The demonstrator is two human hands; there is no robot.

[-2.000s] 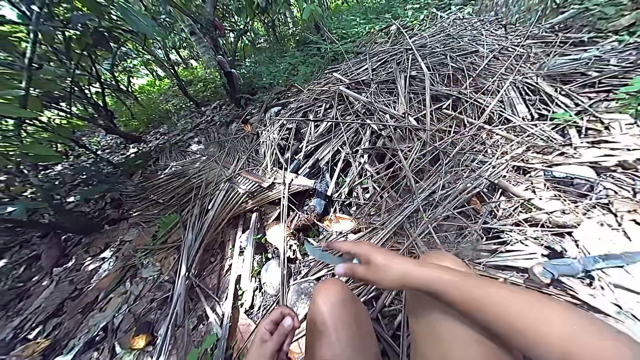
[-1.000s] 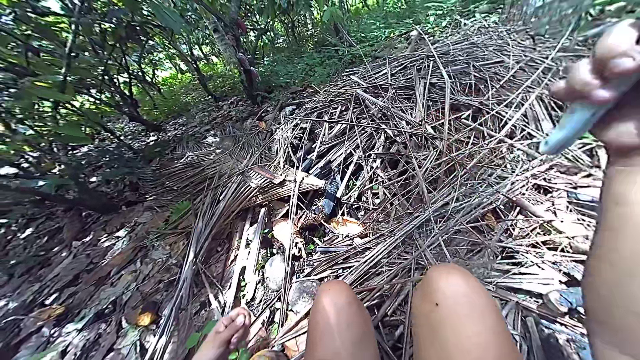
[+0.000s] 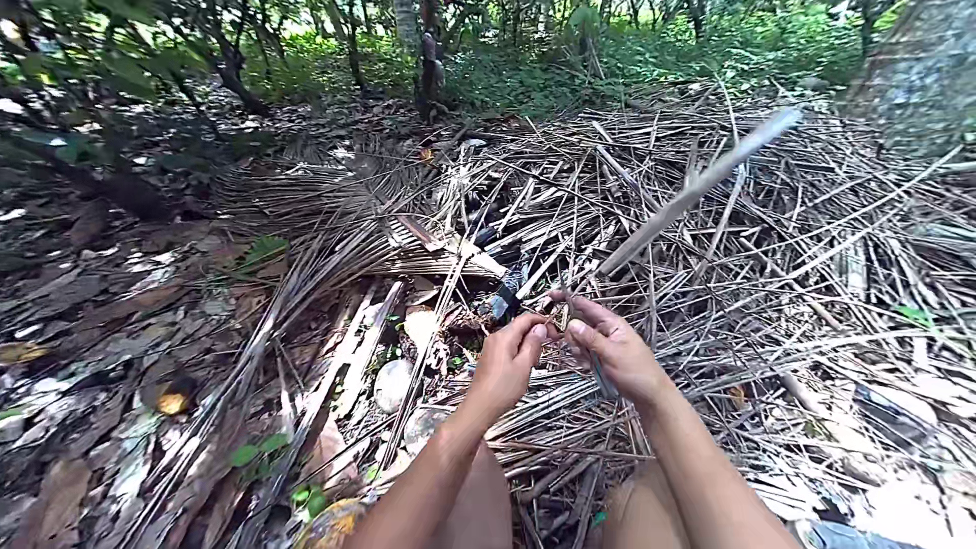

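Note:
My left hand (image 3: 512, 358) and my right hand (image 3: 610, 345) almost meet above the dry palm fronds, just over my knees. Between my fingertips is a thin brown strand (image 3: 550, 326), pinched by the left. A slim bluish-grey tool (image 3: 602, 372), seemingly a knife, lies in my right hand, its thin part pointing up past the fingers. Beyond that hand a long pale stick-like length (image 3: 686, 200) slants to the upper right, blurred at its far end; whether it touches the hand I cannot tell. A black and blue-grey object (image 3: 503, 299) lies just beyond my left hand.
A wide heap of dry palm fronds (image 3: 770, 252) covers the ground ahead and right. Rounded stones or husks (image 3: 393, 386) lie left of my forearm. Leaf litter (image 3: 84, 335) spreads left, thin trees (image 3: 428, 69) stand behind, and a thick trunk (image 3: 923, 76) rises at upper right.
My right hand, raised at the far right a second ago with the bluish-grey tool, has come down beside my left hand. The left has moved up from between the fronds and my knee. The view has shifted.

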